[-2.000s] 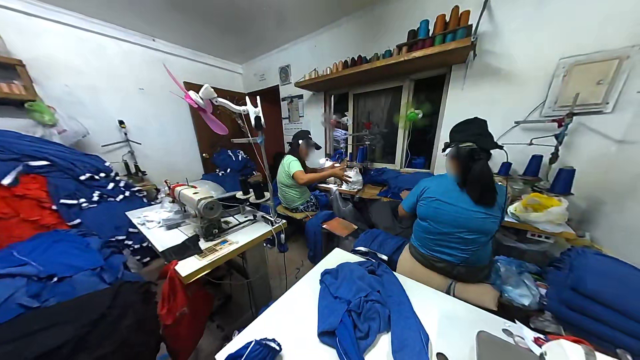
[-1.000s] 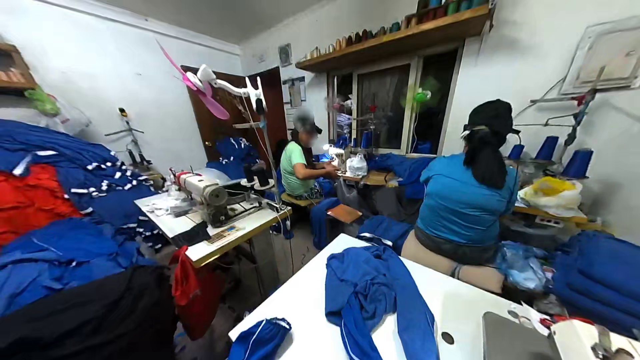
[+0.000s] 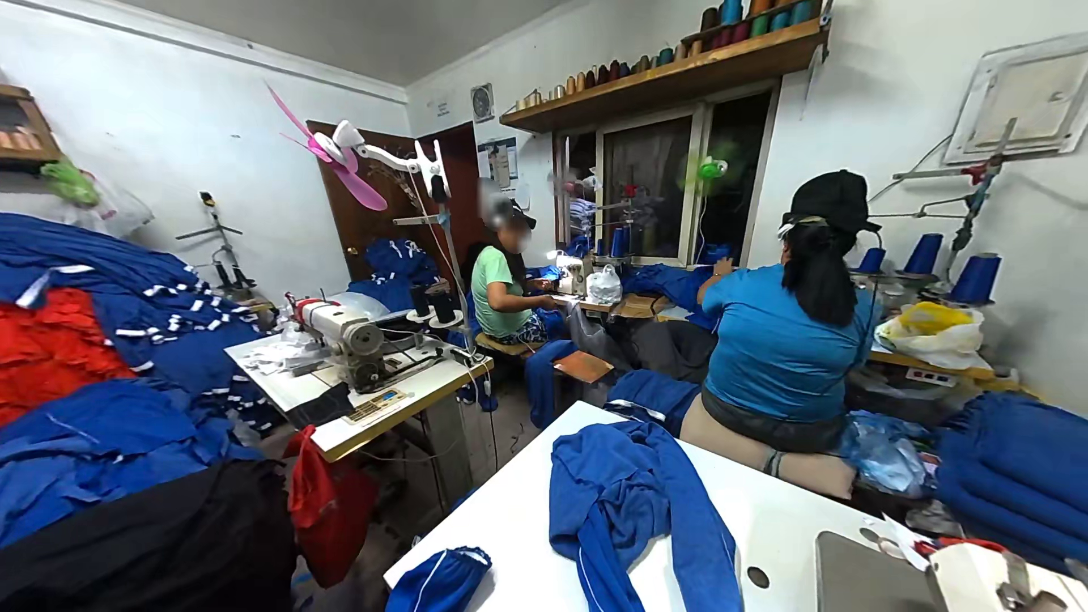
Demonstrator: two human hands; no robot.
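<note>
Neither my left hand nor my right hand shows in the head view. A blue garment with thin white piping [image 3: 620,493] lies crumpled on the white sewing table [image 3: 501,510] in front of me. Another piece of blue cloth with white piping [image 3: 442,582] rests at the table's near left corner. Part of a white sewing machine [image 3: 1003,578] is cut off at the lower right, beside a grey metal plate [image 3: 871,574]. Red-handled scissors [image 3: 965,544] lie behind that machine.
A person in a blue shirt [image 3: 782,340] sits beyond my table; another in green [image 3: 501,297] sits farther back. An industrial sewing machine [image 3: 344,331] stands left, near piled blue cloth [image 3: 102,450]. Folded blue fabric [image 3: 1020,476] is stacked right. A red bag [image 3: 327,510] hangs at left.
The view has shifted somewhat. The person in blue has turned and now has an arm stretched forward toward the cloth by the window. The garment on my table lies much as before.
</note>
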